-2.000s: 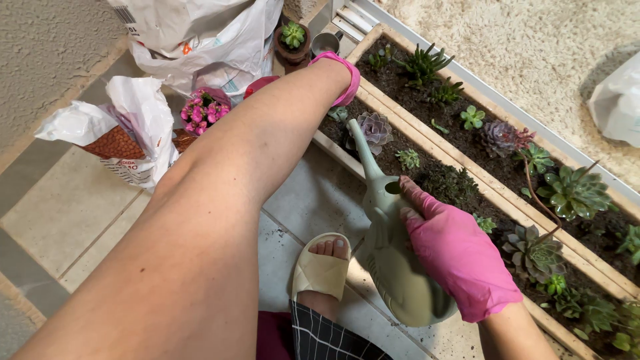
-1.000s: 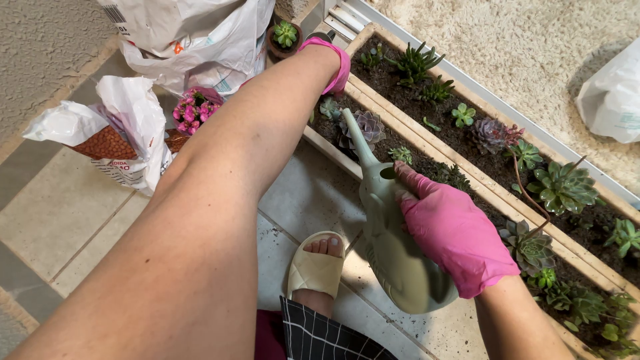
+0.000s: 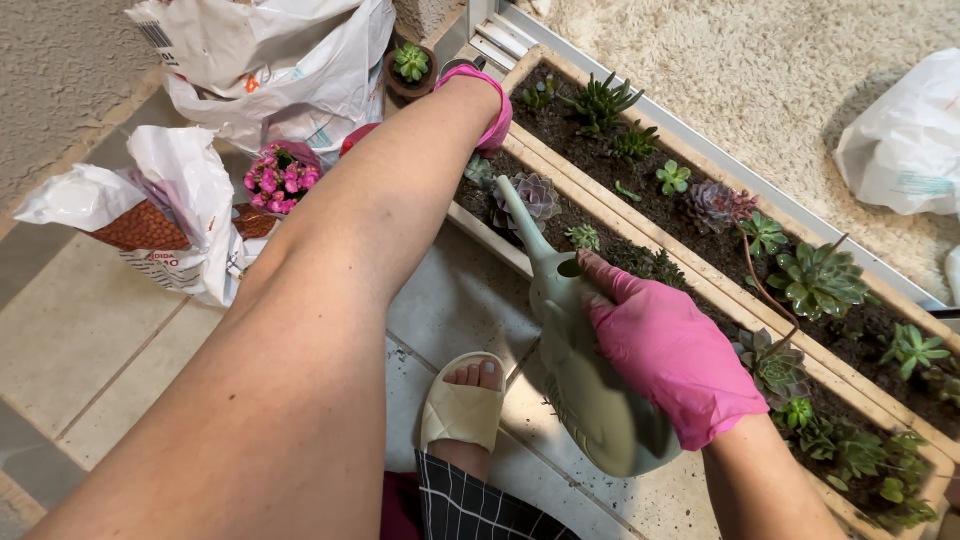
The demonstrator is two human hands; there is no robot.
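Note:
My right hand (image 3: 667, 337), in a pink glove, grips a grey-green plastic watering can (image 3: 570, 375), whose spout tip lies over the near end of the front planter. My left hand (image 3: 480, 101), also pink-gloved, reaches to the far end of the planters, beside a dark metal cup (image 3: 459, 66); my forearm and wrist hide its fingers, so its hold cannot be told. Two long planters with soil and succulents stand side by side, the rear planter (image 3: 705, 161) and the front planter (image 3: 487, 244). A purple rosette succulent (image 3: 531, 199) grows by the spout.
A small potted succulent (image 3: 411, 64) stands by a large white plastic bag (image 3: 277, 75). Left lie an open bag of clay pebbles (image 3: 161, 225) and a pink-flowered plant (image 3: 279, 180). My sandalled foot (image 3: 465, 397) is on the tiles. Another white bag (image 3: 911, 142) rests on the rug.
My left hand was over the dark metal cup a second ago; now more of the cup shows beside it. The watering can stays in my right hand in much the same place.

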